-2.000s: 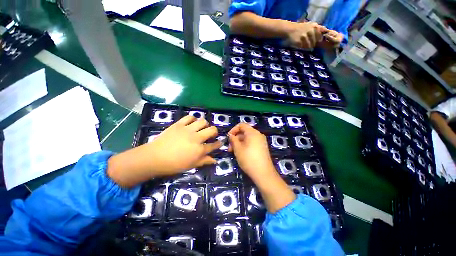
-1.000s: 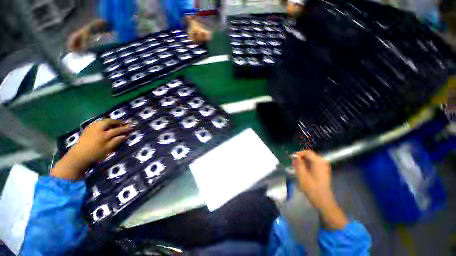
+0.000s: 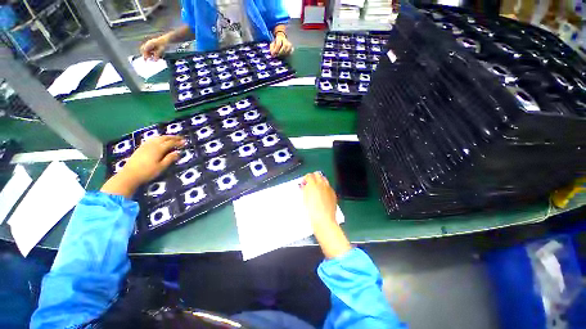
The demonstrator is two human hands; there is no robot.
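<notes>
A black blister tray [image 3: 212, 184] with silvery squarish parts in its pockets lies before me. My left hand [image 3: 153, 160] rests over its upper left part, fingers slightly apart, with no held thing visible. A white sheet [image 3: 270, 222] lies at the bench edge, right of the tray. My right hand [image 3: 319, 196] is over the sheet's upper right, fingertips close together at its surface. Whether anything tiny is between them cannot be told. A silvery part [image 3: 226, 180] shows in a pocket near the tray's front edge.
A tall stack of black trays [image 3: 443, 141] stands at right, beside a dark flat object [image 3: 351, 169]. Filled trays [image 3: 228, 72] [image 3: 350, 64] lie across the bench, one before a person in blue. Loose sheets [image 3: 45, 202] and a grey upright [image 3: 48, 103] are at left.
The view has steadied and shifted. My right hand has moved from beyond the bench edge, right of the white sheet, onto the sheet. My left hand stays over the tray.
</notes>
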